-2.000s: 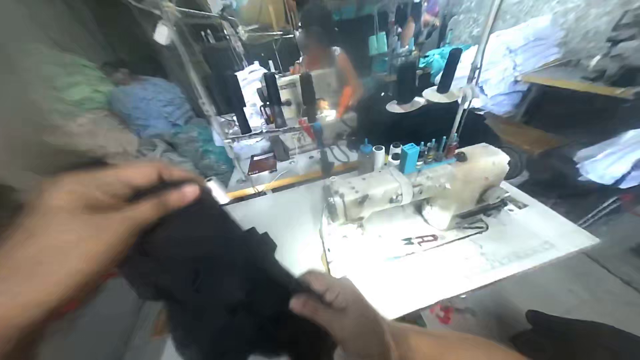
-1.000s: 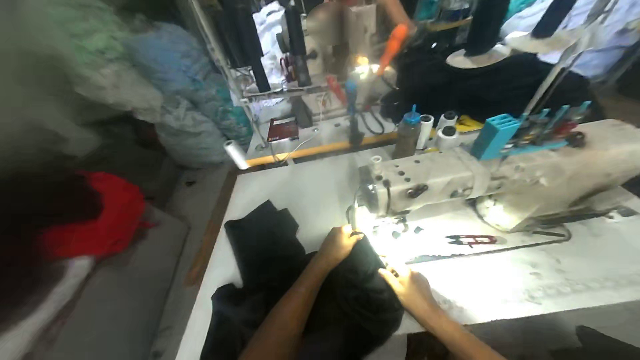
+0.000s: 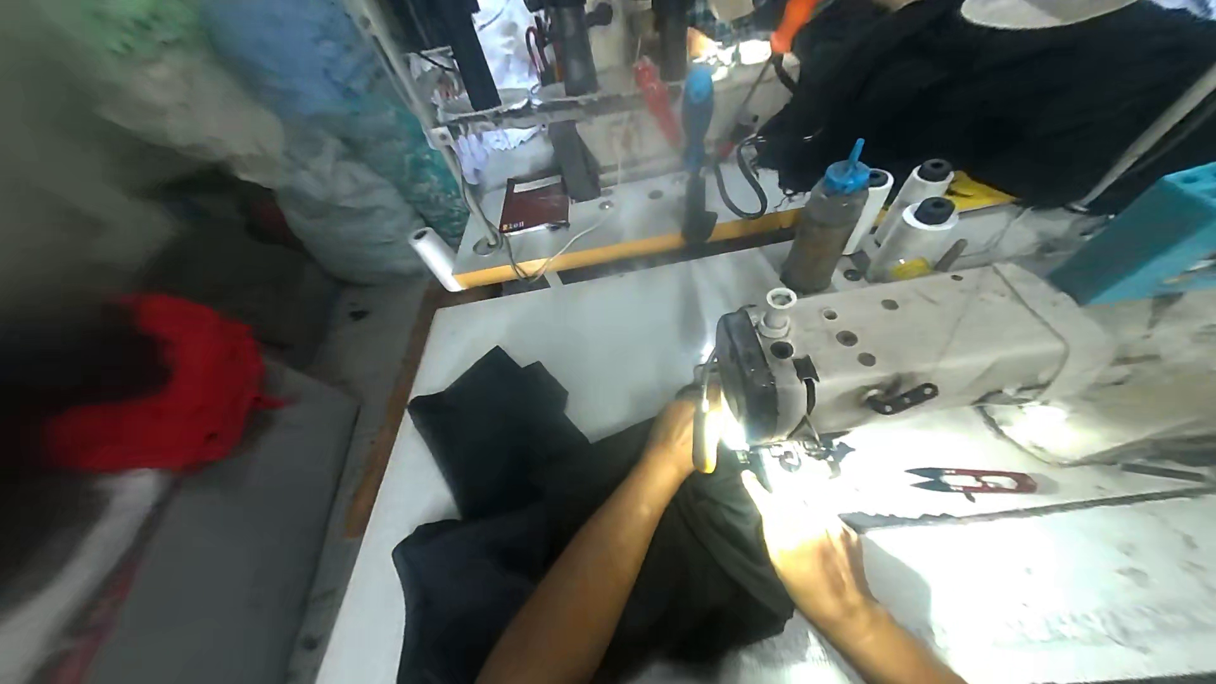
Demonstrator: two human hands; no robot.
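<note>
A black garment [image 3: 513,503] lies spread over the left part of the white sewing table, its right portion under the head of an industrial sewing machine [image 3: 912,332]. My left hand [image 3: 679,432] rests on the cloth just left of the needle area, its fingertips partly hidden behind the machine head. On the near right side of the needle, my right hand [image 3: 807,541] lies at the edge of the fabric, washed out by the lamp glare. Whether either hand pinches the cloth cannot be told. Red-handled thread snips [image 3: 978,481] lie right of the needle.
Behind the machine stand an oil bottle [image 3: 826,228], white thread cones [image 3: 917,233] and a blue holder [image 3: 1145,237]. A second sewing table [image 3: 617,252] adjoins the far edge. Red cloth [image 3: 190,389] is on the left, below stuffed sacks [image 3: 332,209]. Black cloth [image 3: 950,95] is heaped beyond.
Two seconds ago both hands held the black garment up in front of the machine; now it lies on the table at the needle. Since one second ago the view has moved closer.
</note>
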